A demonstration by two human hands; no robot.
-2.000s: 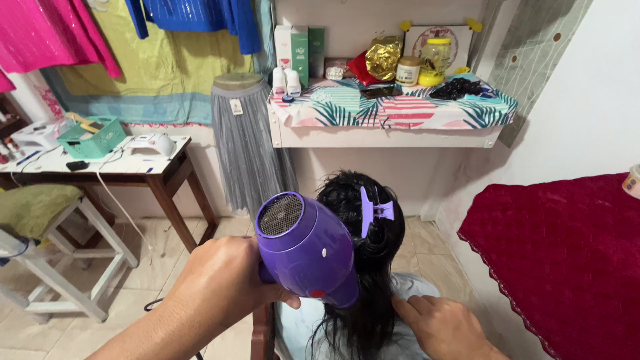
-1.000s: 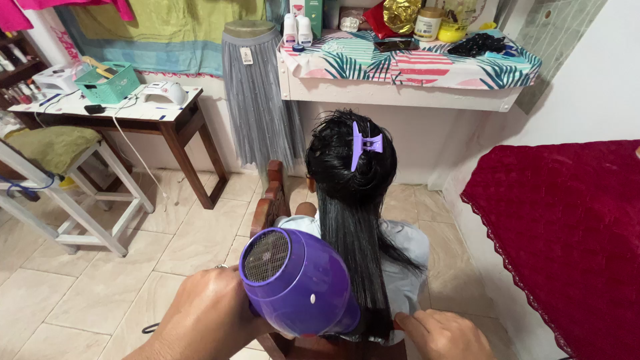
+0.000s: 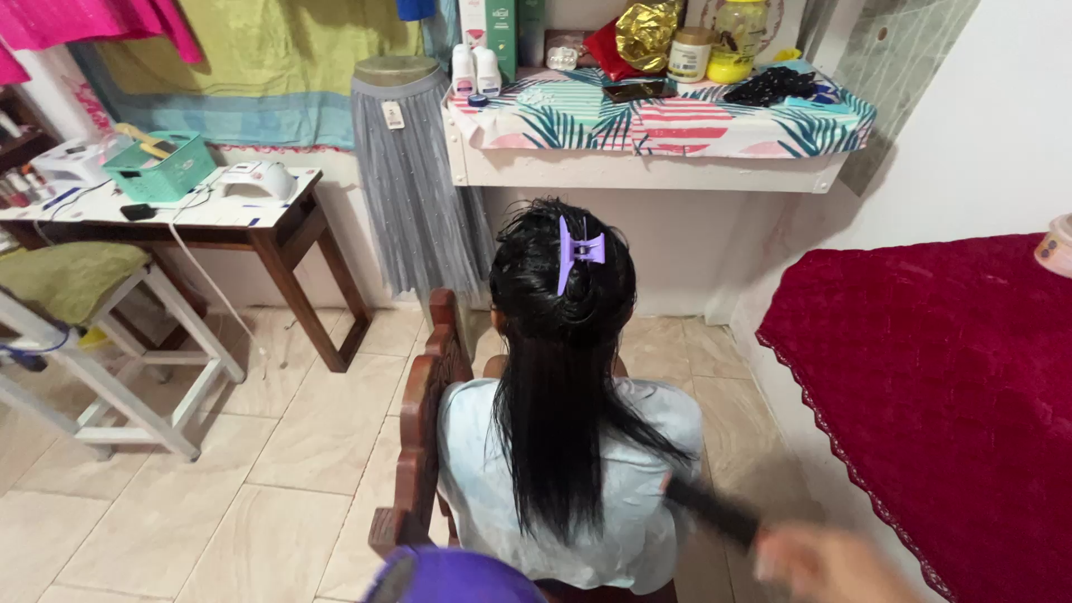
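A person in a light shirt sits facing away, long dark hair (image 3: 557, 435) hanging down the back. A purple claw clip (image 3: 578, 251) holds the upper hair in a bun. My right hand (image 3: 825, 561), blurred, is shut on a dark brush or comb (image 3: 716, 509) at the right of the person's back, near a side strand; its kind cannot be told. The purple hair dryer (image 3: 469, 578) shows only in part at the bottom edge. My left hand lies outside the view.
A carved wooden chair (image 3: 423, 402) stands against the person's left side. Ahead is a shelf (image 3: 636, 167) with bottles and jars. A table (image 3: 276, 226) and a stool (image 3: 75, 276) stand at left, a red-covered surface (image 3: 930, 368) at right.
The hair dryer has moved down, mostly out of view, and my left hand has left the view. My right hand has moved away from the hair to the right, with the dark tool now visible.
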